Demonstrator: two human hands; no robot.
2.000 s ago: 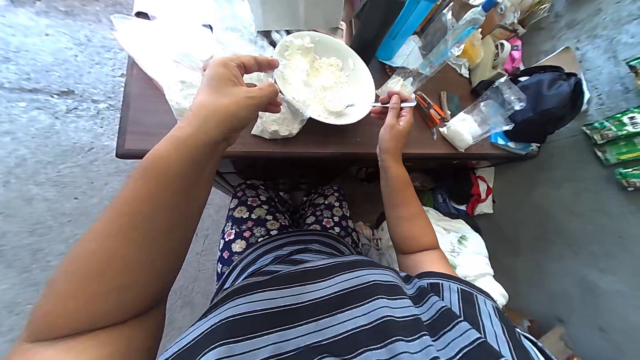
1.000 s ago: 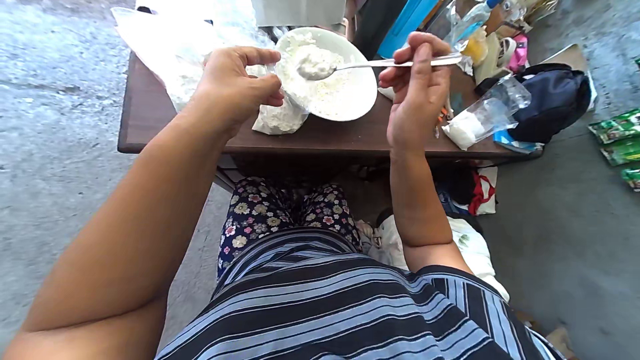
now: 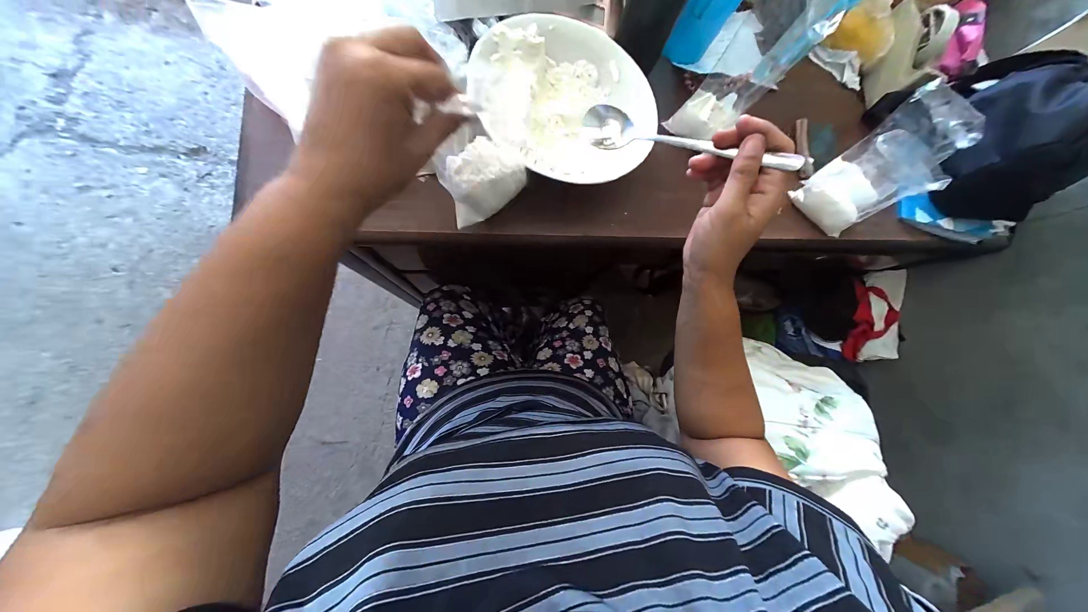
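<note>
A white bowl (image 3: 636, 81) of pale, crumbly powder (image 3: 552, 93) rests on the brown table. My right hand (image 3: 739, 191) grips a metal spoon (image 3: 693, 144) by its handle; the bowl of the spoon is over the right part of the powder, with a little white stuff on it. My left hand (image 3: 374, 110), blurred, is at the bowl's left rim, its fingers pinching the edge of a clear plastic bag (image 3: 455, 106). Below the bowl's left side, a plastic bag of white powder (image 3: 484, 174) lies near the table's front edge.
The brown table (image 3: 595, 212) also bears a plastic bag with white contents (image 3: 837, 195) at right, another bag of powder (image 3: 705, 110) behind the spoon and a dark blue bag (image 3: 1020, 127). White plastic (image 3: 263, 59) spreads at the left. Cloth items (image 3: 816, 416) lie on the floor below.
The spoon first rested low at the bowl's right rim, then held a heap of powder over the bowl; now the heap is gone. My left hand now pinches clear plastic.
</note>
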